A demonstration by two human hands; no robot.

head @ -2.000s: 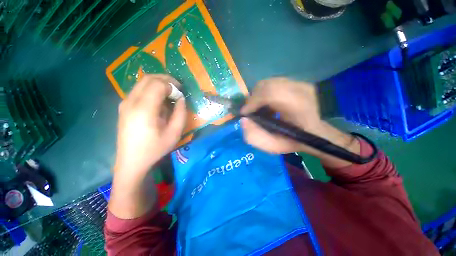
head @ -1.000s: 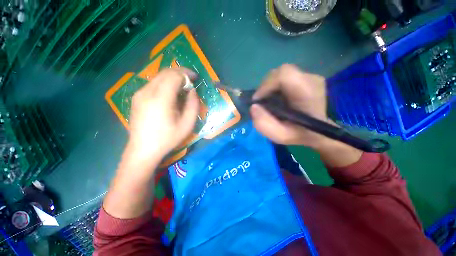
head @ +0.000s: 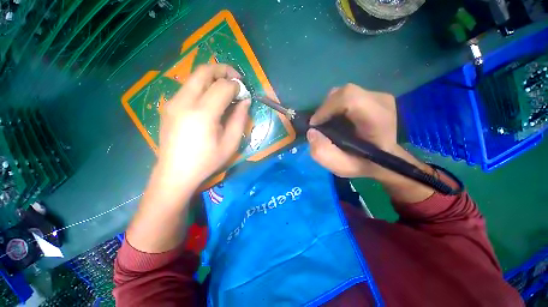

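A green circuit board (head: 207,45) lies in the orange fixture (head: 245,43) on the bench. My right hand (head: 354,129) grips the black soldering iron (head: 384,158), its metal tip pointing left over the board's right part. My left hand (head: 201,123) is over the board, fingers pinched, with a white wrap on one fingertip. Solder wire (head: 99,214) trails from behind my left wrist toward the reel (head: 18,249); its end at my fingers is too small to make out. My left hand hides the board's lower left part.
Stacked green boards (head: 90,36) stand at the upper left, more at the left edge. A round tin (head: 375,18) is at the top. A blue crate (head: 481,129) with boards is at the right. A white paper slip (head: 47,244) lies by the reel. My blue apron (head: 282,234) is below the fixture.
Compared with one second ago, the fixture and board appear higher in view. The iron's tip is nearer my left fingers, which have shifted slightly up and right. Both hands keep their holds.
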